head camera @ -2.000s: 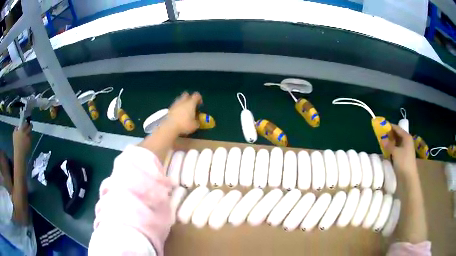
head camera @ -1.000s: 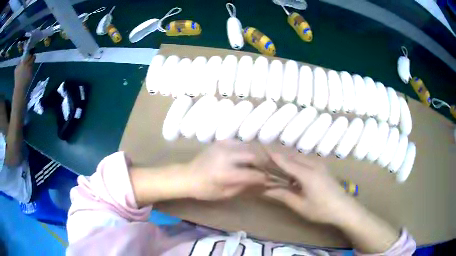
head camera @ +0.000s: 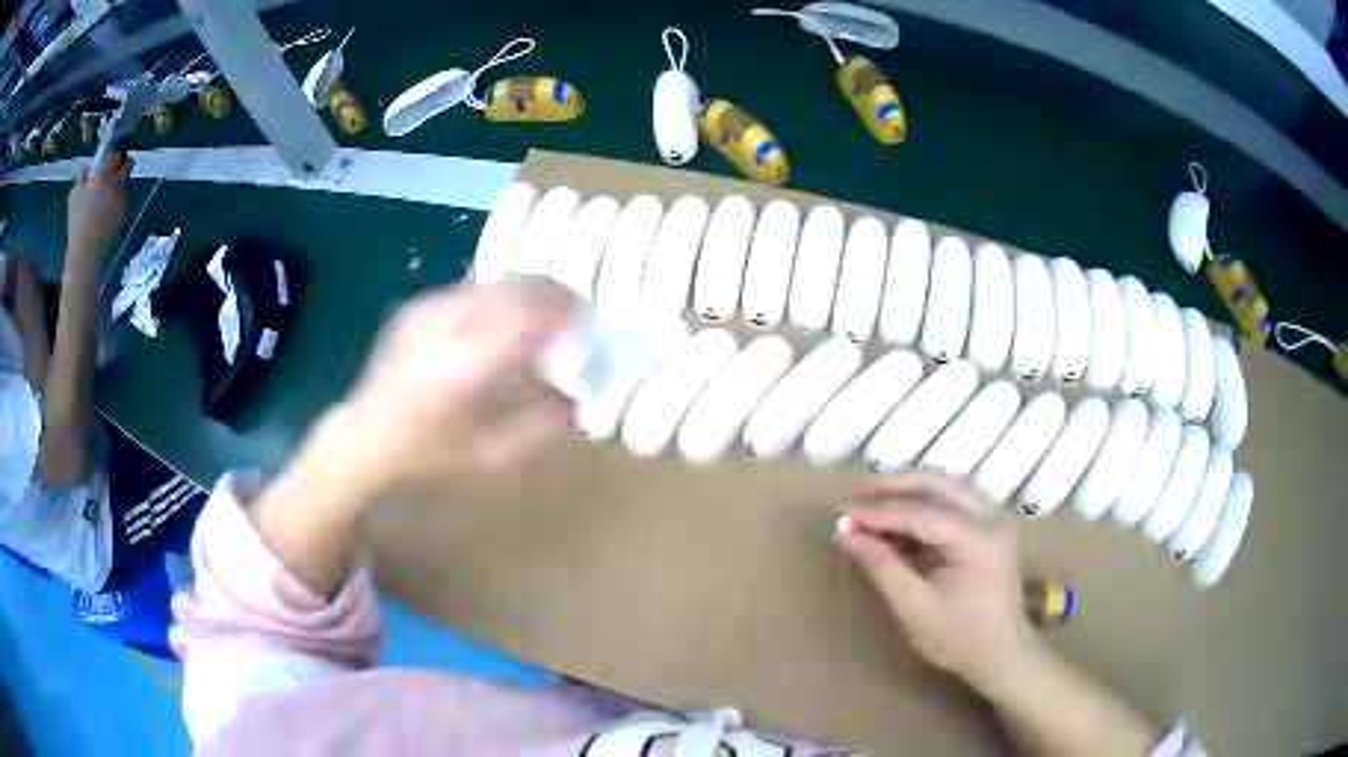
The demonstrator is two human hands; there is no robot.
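Two slanted rows of glossy white plastic units (head camera: 810, 266) lie on the brown cardboard sheet (head camera: 621, 562). My left hand (head camera: 466, 370), blurred, is at the left end of the lower row with a white unit (head camera: 599, 360) at its fingertips. My right hand (head camera: 946, 569) is below the lower row, thumb and index finger pinched on a small white tip, likely the cord loop (head camera: 846, 524). A yellow-and-blue piece (head camera: 1050, 602) lies on the cardboard just right of my right hand, partly hidden by it.
Joined assemblies, such as a white unit (head camera: 676, 117) beside a yellow piece (head camera: 744, 142), lie spaced along the dark green belt (head camera: 1005, 148). A metal post (head camera: 266, 89) stands at left. A black-and-white cloth item (head camera: 244, 326) lies near it. Another person's arm (head camera: 74, 340) is at far left.
Both hands first left the belt and met over the cardboard. Now they are apart: my left hand has moved up-left to the rows, and my right hand stays low. The view has tilted down.
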